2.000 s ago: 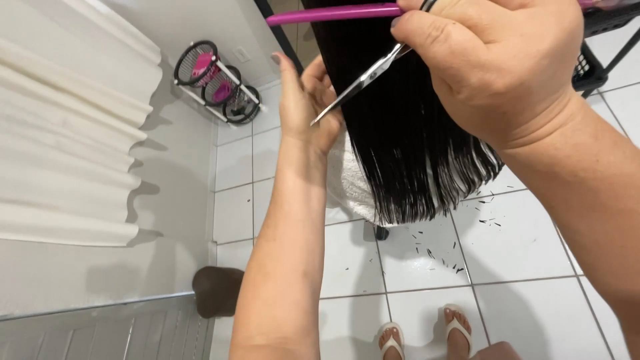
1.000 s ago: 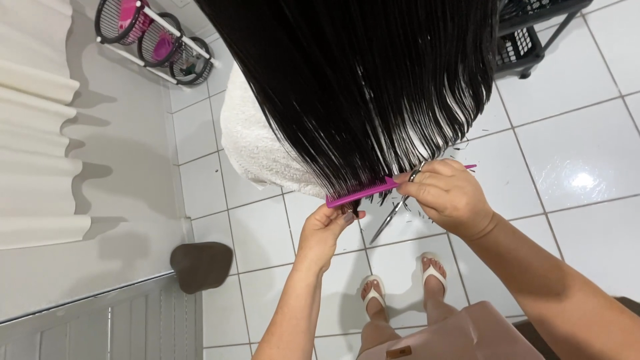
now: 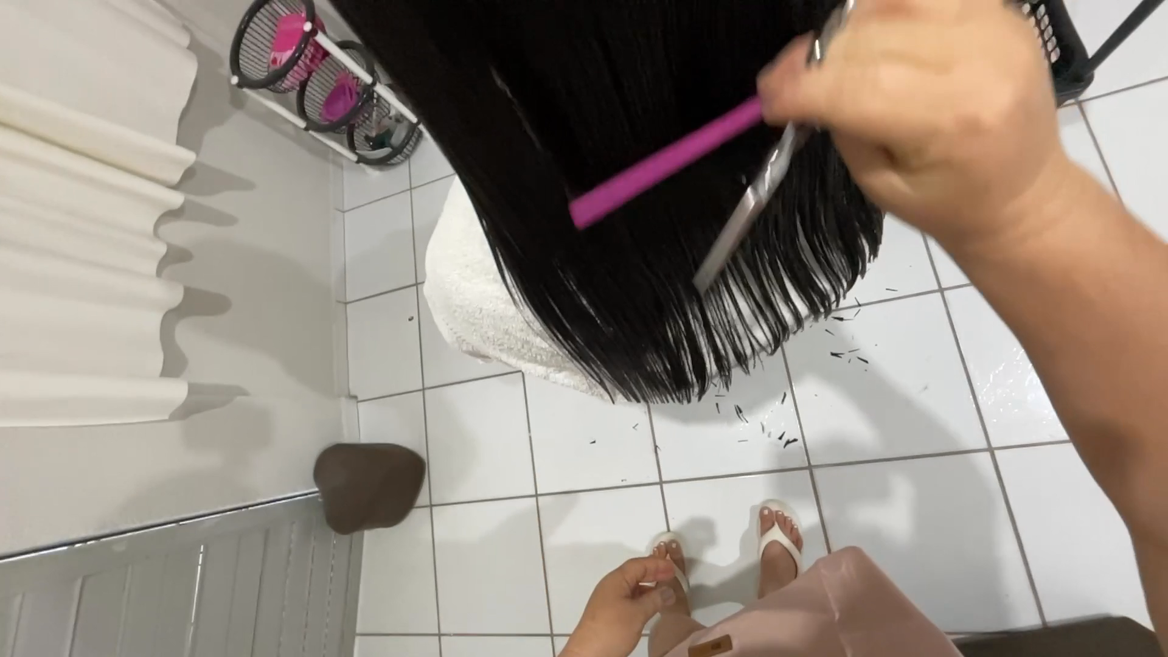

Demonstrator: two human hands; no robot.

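Note:
Long, straight black hair (image 3: 584, 182) hangs from the top of the view, its lower ends split into thin strands. In front of it, my right hand (image 3: 922, 109) grips a pink comb (image 3: 671, 162) and a pair of metal hairdressing scissors (image 3: 748, 208) together. The scissor blades point down and left across the hair. My left hand (image 3: 630, 598) is low in the view, away from the hair, its fingers curled loosely with nothing seen between them. A white towel (image 3: 479, 297) shows behind and left of the hair.
Cut hair bits (image 3: 762, 424) lie on the white tiled floor. A tiered rack of round baskets (image 3: 342, 91) stands by the wall at upper left, beyond a cream curtain (image 3: 87, 228). A brown rounded object (image 3: 370, 488) is at lower left; a black plastic basket (image 3: 1063, 55) is at upper right.
My left hand has left the hair ends and dropped low. My right hand has risen with the comb and scissors; the comb was at the hair ends one second ago.

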